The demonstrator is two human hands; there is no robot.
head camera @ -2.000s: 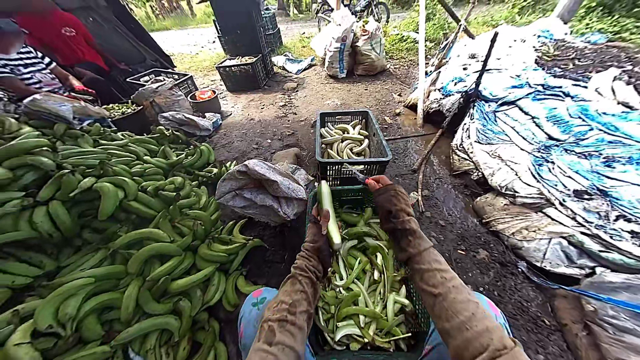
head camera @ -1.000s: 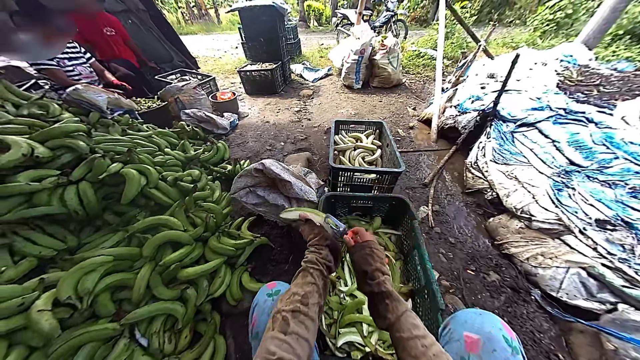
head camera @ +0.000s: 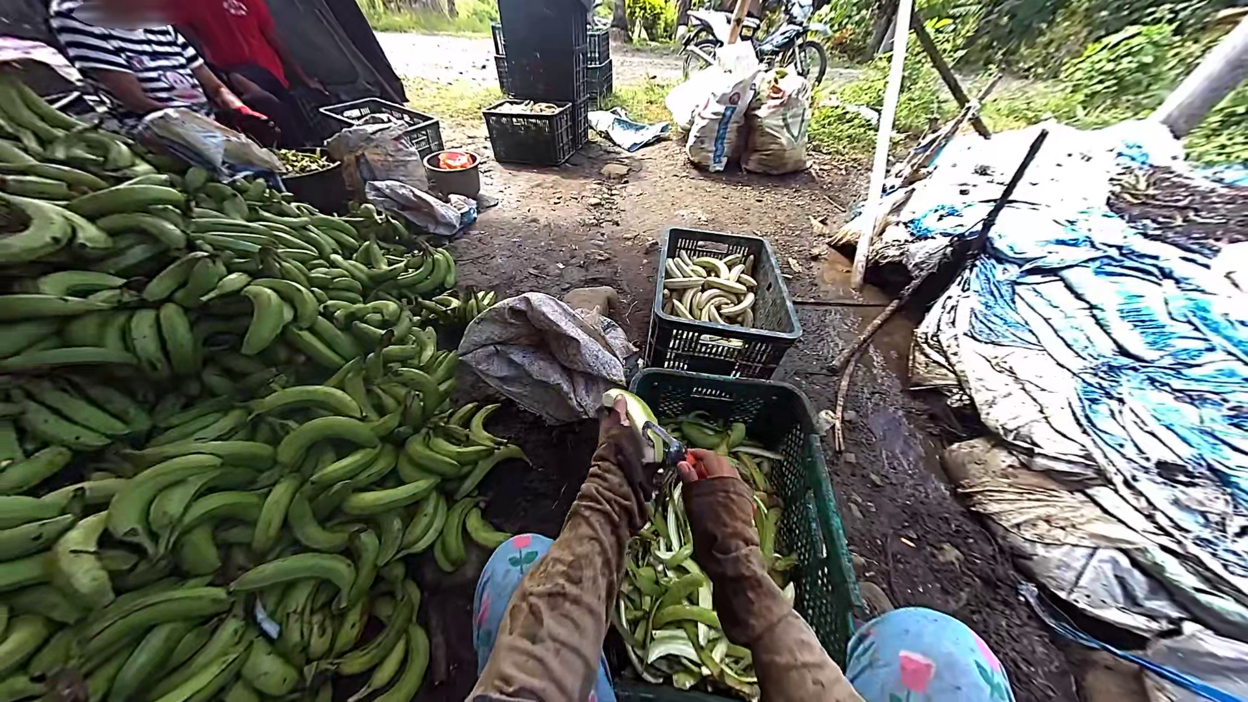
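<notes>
My left hand (head camera: 618, 434) holds a partly peeled green plantain (head camera: 636, 414) above the near crate. In my right hand (head camera: 709, 466) is a small tool with a dark head and a red-orange part (head camera: 673, 450), seemingly a peeler or knife; its head meets the plantain. Below both hands, a green plastic crate (head camera: 821, 517) holds green peel strips (head camera: 682, 614). Just beyond it, a dark plastic crate (head camera: 726, 336) contains peeled plantains (head camera: 712, 289). A large heap of unpeeled green plantains (head camera: 234, 458) fills the left side.
A crumpled woven sack (head camera: 546, 356) lies left of the crates. Dirty white and blue tarps (head camera: 1102, 390) and sticks (head camera: 985, 219) lie on the right. Two people sit at the upper left near a bucket (head camera: 453, 175). Full sacks (head camera: 746, 122), stacked crates (head camera: 541, 58) and motorcycles (head camera: 780, 44) stand behind.
Two seconds ago the plantain was upright and the tool apart from it; now the two meet. Since one second ago, the plantain has swung from roughly level to a slant.
</notes>
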